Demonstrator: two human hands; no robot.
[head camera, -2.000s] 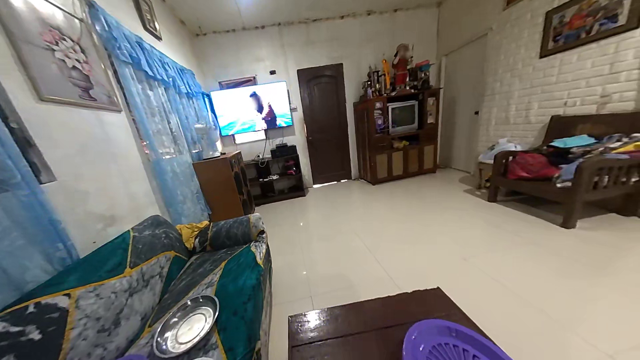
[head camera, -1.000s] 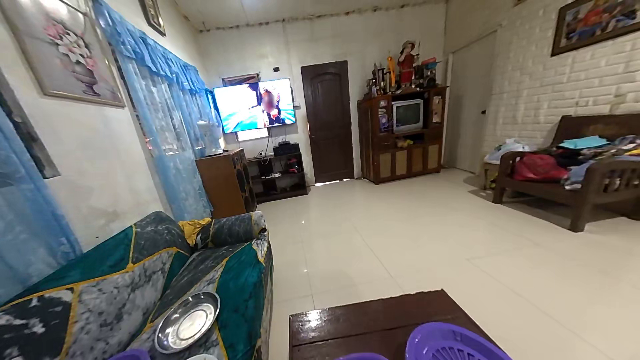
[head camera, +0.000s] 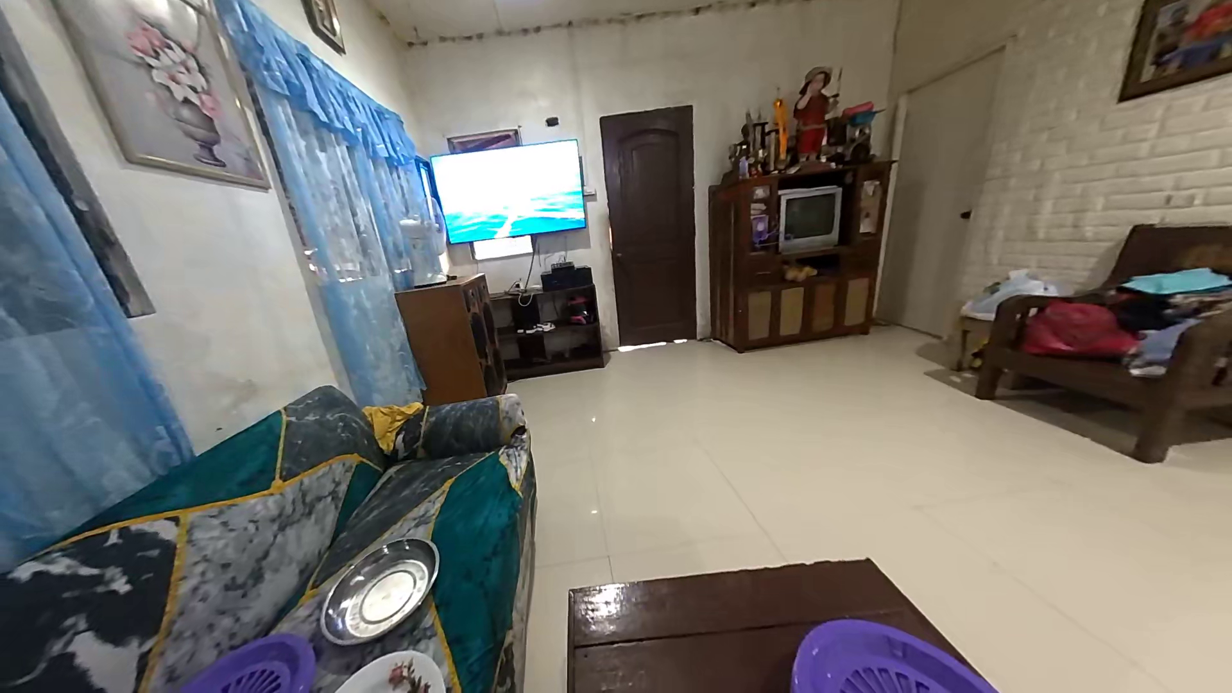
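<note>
Neither my left hand nor my right hand shows in the head view. On the sofa seat at the lower left lies a round metal dish (head camera: 380, 591), shiny and shallow. Just below it, cut off by the bottom edge, are a white plate with a flower pattern (head camera: 395, 674) and a purple slotted plastic basket (head camera: 255, 666). Another purple plastic basket (head camera: 881, 659) stands on the dark wooden table (head camera: 712, 616) at the bottom of the view.
A sofa with a patterned cover (head camera: 318, 500) fills the lower left. Tiled floor (head camera: 693, 462) runs between it and a wooden bench (head camera: 1078, 375) piled with clothes. At the back are a speaker cabinet (head camera: 438, 337), a lit television (head camera: 510, 192), a door (head camera: 654, 226) and a wooden cabinet (head camera: 736, 260).
The purple basket and the white plate on the sofa show more at the lower edge than two seconds ago. A purple item seen beside the table's basket one second ago is out of view.
</note>
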